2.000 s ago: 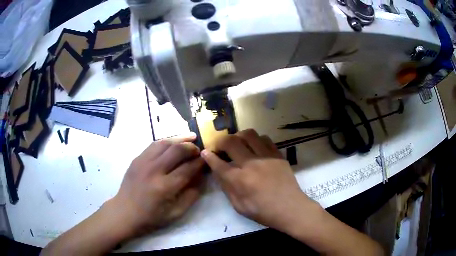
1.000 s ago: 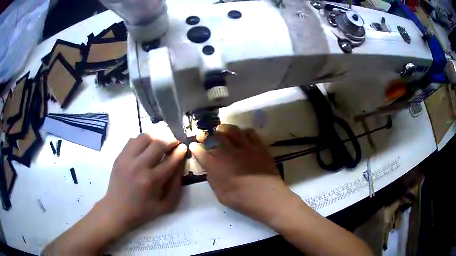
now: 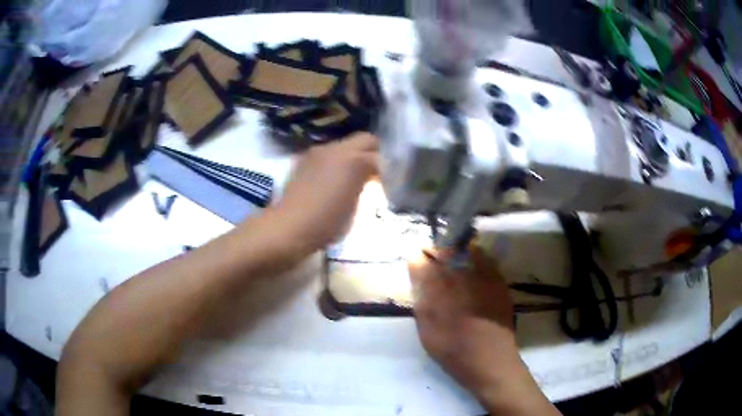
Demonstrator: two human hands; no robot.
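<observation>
A tan panel [image 3: 374,284] with a black edge lies on the machine bed under the bright lamp, its right end at my right hand. My right hand [image 3: 464,305] is at the needle area [image 3: 450,244], fingers bent at the panel's right end; its fingertips are partly hidden. My left hand [image 3: 329,187] is off the panel, blurred, at the left side of the white sewing machine head [image 3: 419,154]. Its fingertips are not clear, and I cannot tell if it holds anything. The fanned strip stack [image 3: 203,191] lies left of my left hand.
Panel piles [image 3: 195,97] lie at the far left and behind my left hand. Black-handled scissors [image 3: 582,284] lie right of the needle beside a thin dark rod [image 3: 639,294]. Black offcuts [image 3: 211,399] lie on the white table [image 3: 268,357]. A clear plastic bag [image 3: 93,28] is at top left.
My left hand has let go of the panel and moved up and left beside the machine head. My right hand stays by the needle. The view has turned left, so the machine appears farther right.
</observation>
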